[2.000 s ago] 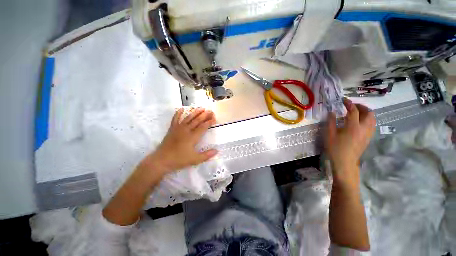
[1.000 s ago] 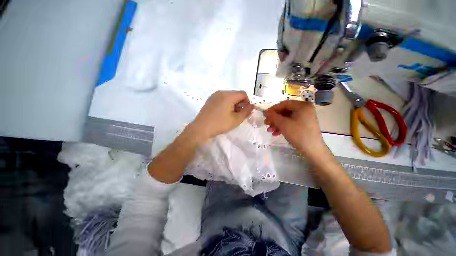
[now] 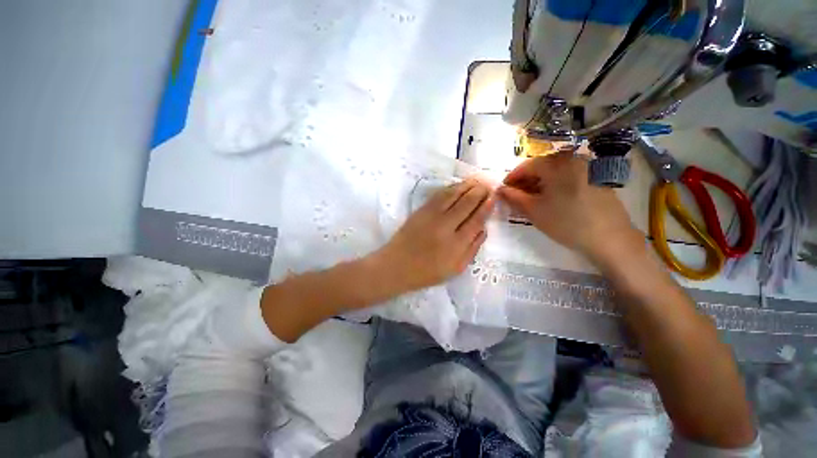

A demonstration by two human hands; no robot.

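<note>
The white eyelet fabric panel (image 3: 336, 192) lies over the table to the left of the needle and hangs over the front edge. My left hand (image 3: 443, 231) lies on the fabric, its fingertips pinching the cloth edge just in front of the needle area. My right hand (image 3: 569, 201) pinches the same edge close beside it, right under the lamp. The fingertips of both hands nearly touch. The sewing machine head (image 3: 618, 54) stands above them, its presser foot partly hidden by glare and my right hand.
Scissors with one red and one yellow loop (image 3: 703, 219) lie right of my right hand. Grey-lilac strips (image 3: 781, 215) lie beyond them. A grey ruler strip (image 3: 215, 240) runs along the front edge. White fabric heaps (image 3: 161, 304) lie below the table on both sides.
The hands came together at the fabric edge, the right one from the strips. Since a second ago, both moved slightly right, nearer the needle, and the left hand now lies flatter on the fabric.
</note>
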